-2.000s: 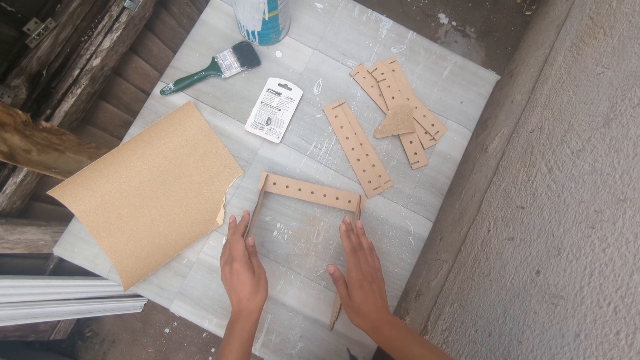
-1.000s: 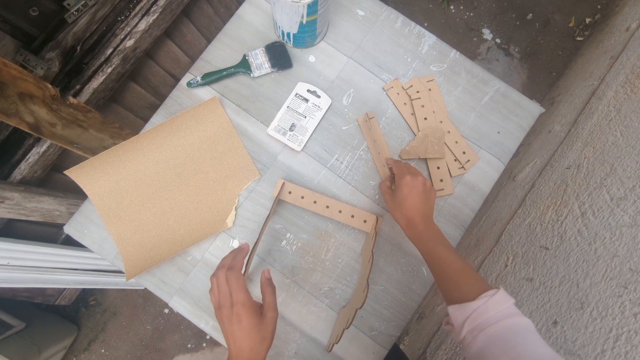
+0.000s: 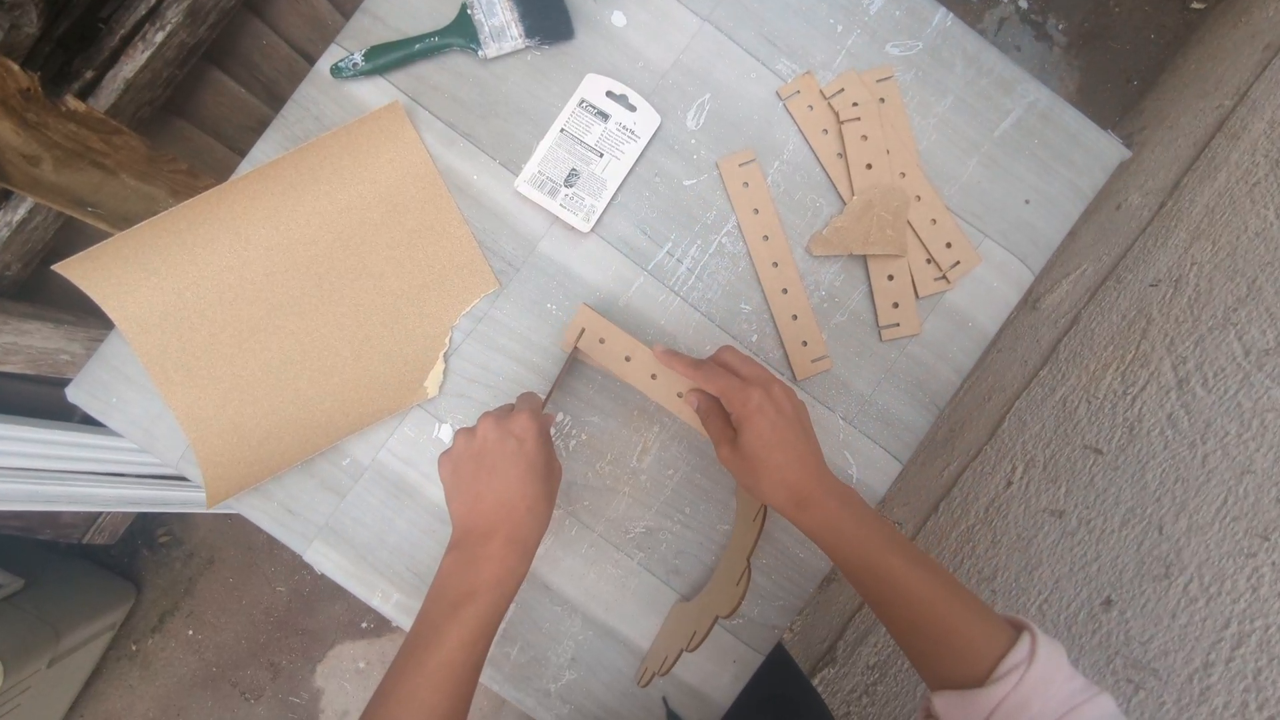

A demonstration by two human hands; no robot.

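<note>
My left hand [image 3: 502, 465] is closed on a thin wooden side piece, seen edge-on, whose upper end meets the slot of a perforated wooden strip [image 3: 628, 358]. The fingers of my right hand [image 3: 755, 420] hold that strip near its right end. Below my right hand a side piece with a scalloped edge [image 3: 722, 590] lies on the board; its joint with the strip is hidden by the hand. A separate perforated strip [image 3: 775, 265] lies to the upper right, beside several overlapping slotted strips [image 3: 890, 290] with a torn scrap of sandpaper [image 3: 868, 222] on top.
A large sheet of sandpaper [image 3: 290, 300] with a torn corner covers the left of the grey board table [image 3: 640, 250]. A white printed package card [image 3: 590, 150] and a paintbrush with a green handle [image 3: 410, 52] lie toward the back. A rough wall [image 3: 1120, 480] runs along the right.
My right hand has moved from a loose strip to the frame's cross strip, and the loose strip lies free. My left hand, open before, has closed on the left side piece. The scalloped piece now lies flatter.
</note>
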